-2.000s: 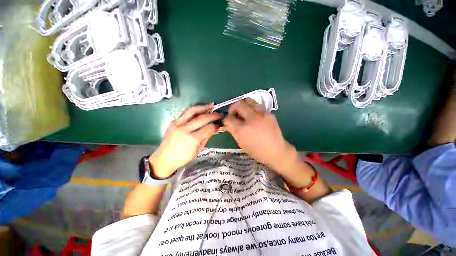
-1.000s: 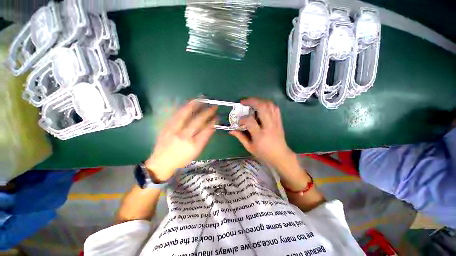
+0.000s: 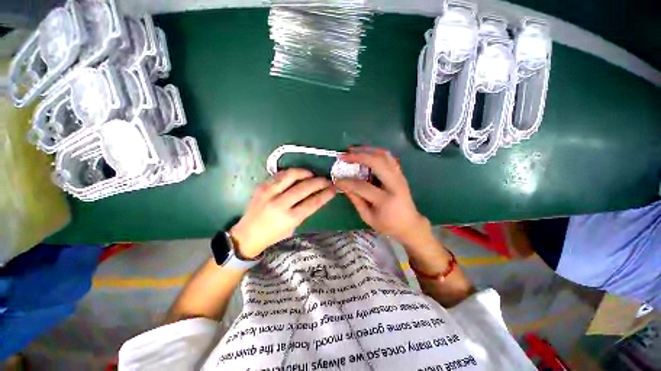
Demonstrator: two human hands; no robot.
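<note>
A white plastic frame point(image 3: 308, 151) lies sideways between my hands, loop to the left and disc end to the right. My right hand point(image 3: 380, 190) holds the disc end, fingers around it. My left hand point(image 3: 286, 206) has its fingers along the frame's near side, covering that side; the fingertips of both hands nearly meet. Whether a thin strip is between the fingers cannot be seen. A bundle of thin silvery strips point(image 3: 317, 43) lies at the far middle of the green bench.
Stacks of white frames point(image 3: 130, 148) lie at the left beside a yellowish plastic bag point(image 3: 25, 181). More stacked frames point(image 3: 467, 80) lie at the right. A pale rail point(image 3: 580, 43) curves along the far side. People in blue sit at both sides.
Since one second ago my left hand has moved down to the frame's near side, uncovering its loop end. My right hand stays at the disc. Earlier the frame was tilted; now it lies nearly level.
</note>
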